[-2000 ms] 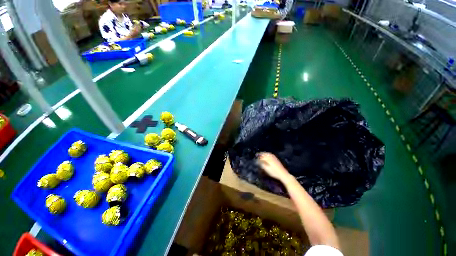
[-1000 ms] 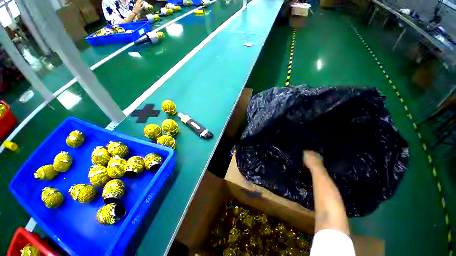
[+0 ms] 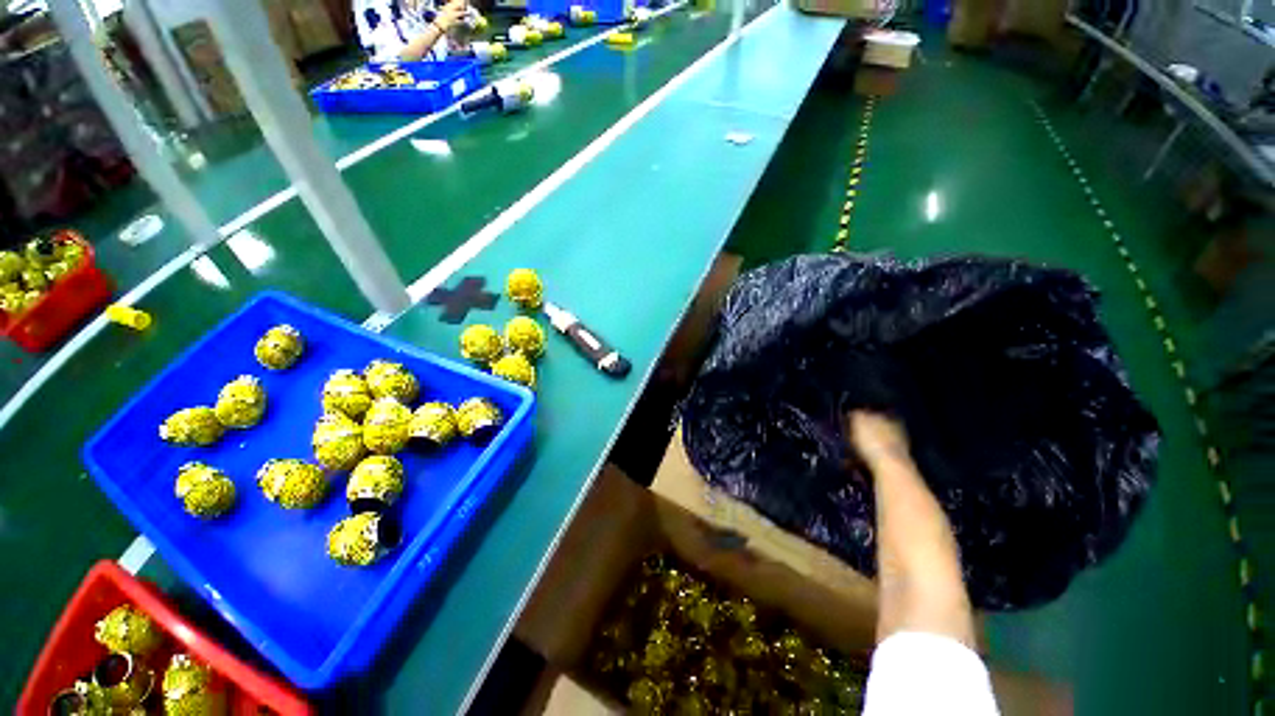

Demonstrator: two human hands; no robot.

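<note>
My right hand [image 3: 881, 439] reaches down into the open mouth of a large crumpled black plastic bag [image 3: 1042, 406]. Its fingertips are hidden or blurred against the dark plastic, so a grip cannot be made out. The bag stands beyond an open brown carton [image 3: 797, 553], which holds many loose gold grilles [image 3: 699, 643]. My left hand is not in view.
A blue tray [image 3: 252, 539] of gold grilles lies on the green worktable [image 3: 636, 231], with a red tray [image 3: 266, 678] at lower left. Loose grilles [image 3: 524, 336], a black cross-shaped foam piece [image 3: 463, 298] and a knife-like tool [image 3: 587, 340] lie beside the blue tray. A person [image 3: 420, 31] sits across the line.
The view has shifted, showing more of the red trays at left. My right hand has moved from the bag's near left part into its middle.
</note>
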